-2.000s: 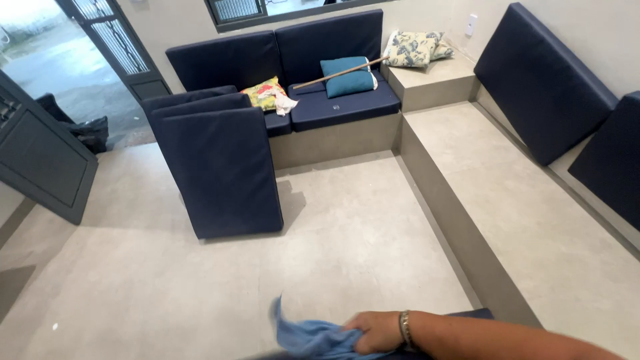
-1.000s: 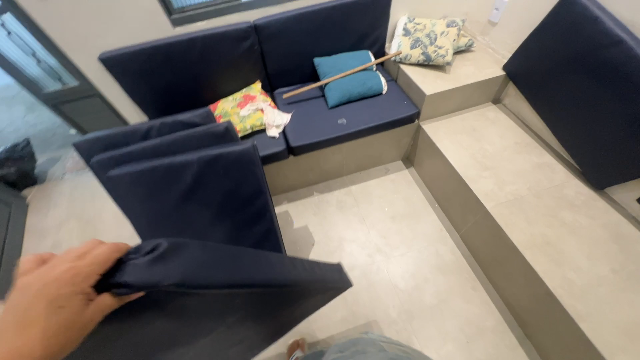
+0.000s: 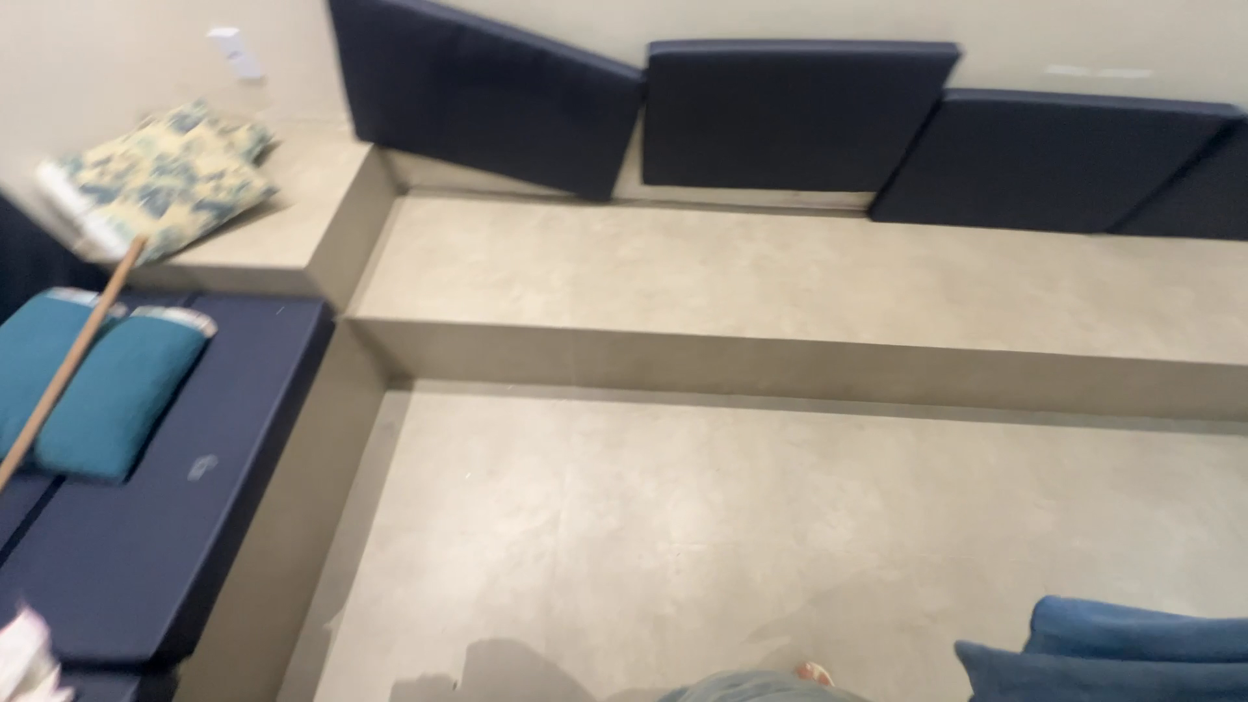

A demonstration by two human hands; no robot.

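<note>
Neither of my hands shows in the head view now. Several dark blue seat cushions, among them a tilted one (image 3: 487,93) and a level one (image 3: 795,117), lean against the wall above the built-in bench (image 3: 780,278). At the left, a teal pillow (image 3: 122,400) lies on a navy seat cushion (image 3: 219,507), with a wooden stick (image 3: 73,361) across it. Floral pillows (image 3: 171,180) rest on the raised corner block. Blue fabric items (image 3: 1131,653) are at the lower right, cut off by the frame.
A raised corner block (image 3: 336,214) joins the two benches. Below them is the pale floor (image 3: 682,526), with part of my foot (image 3: 814,673) at the bottom edge. A pale cloth (image 3: 29,653) lies at the lower left. A white wall plate (image 3: 236,54) is at the upper left.
The view has swung right toward the long bench. A hand held a blue cloth two seconds ago, and a hand gripped a dark cushion one second ago; neither hand is visible now.
</note>
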